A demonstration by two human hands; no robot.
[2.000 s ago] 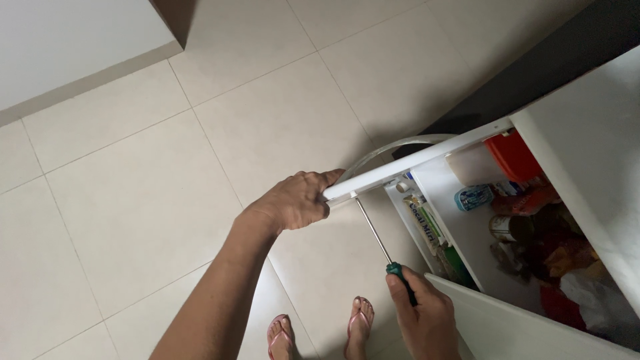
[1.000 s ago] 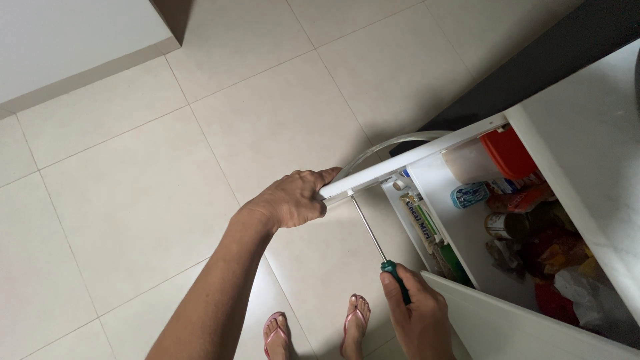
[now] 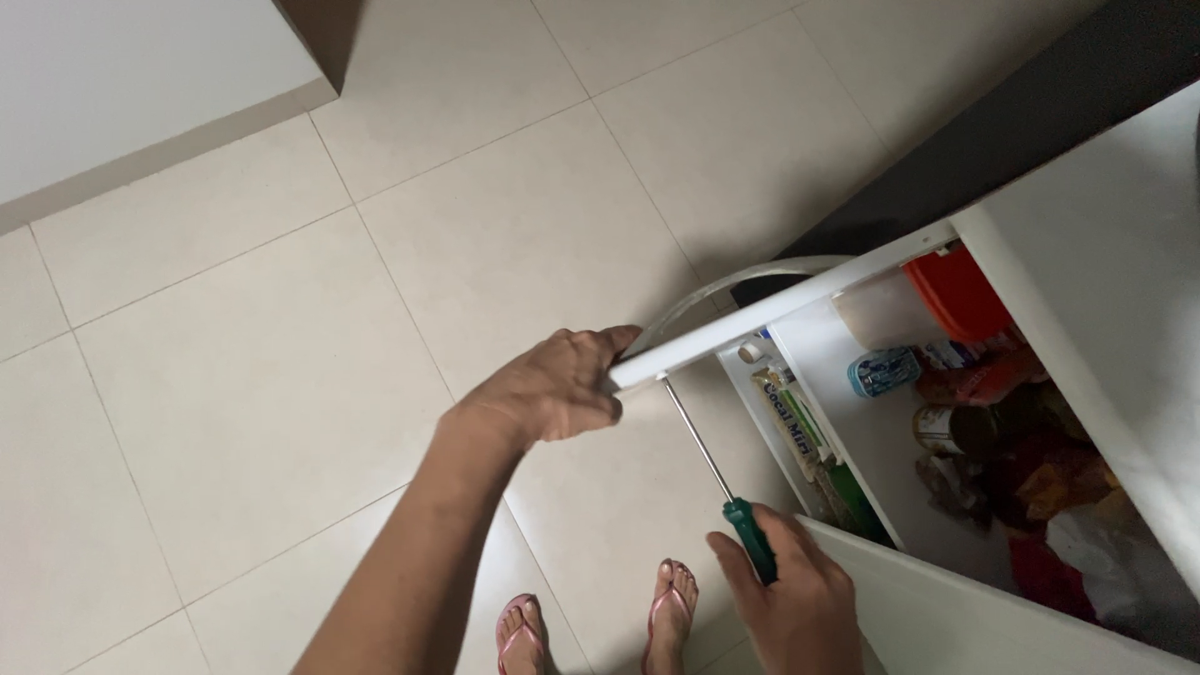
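Observation:
A white cabinet door (image 3: 769, 305), seen nearly edge-on, stands open from the cabinet, with a curved pale handle (image 3: 741, 277) on its outer side. My left hand (image 3: 553, 389) grips the door's free end near the lower end of that handle; some fingers are hidden behind the door. My right hand (image 3: 797, 591) holds a screwdriver (image 3: 750, 539) by its green handle, with the thumb apart from it. The thin metal shaft slants up to the left, and its tip meets the door's inner face at a small white fitting (image 3: 663, 377), close to my left hand.
Inside the cabinet are a red container (image 3: 956, 291), a blue-patterned item (image 3: 884, 372), a jar (image 3: 952, 429) and several bags. Packets stand in a narrow rack (image 3: 797, 478). A second white door panel (image 3: 975, 581) is at lower right. My sandaled feet (image 3: 670, 609) are on the tiled floor.
My right thumb has opened away from the screwdriver's handle. My left hand keeps its hold on the door's end, and the screwdriver's tip stays at the same fitting.

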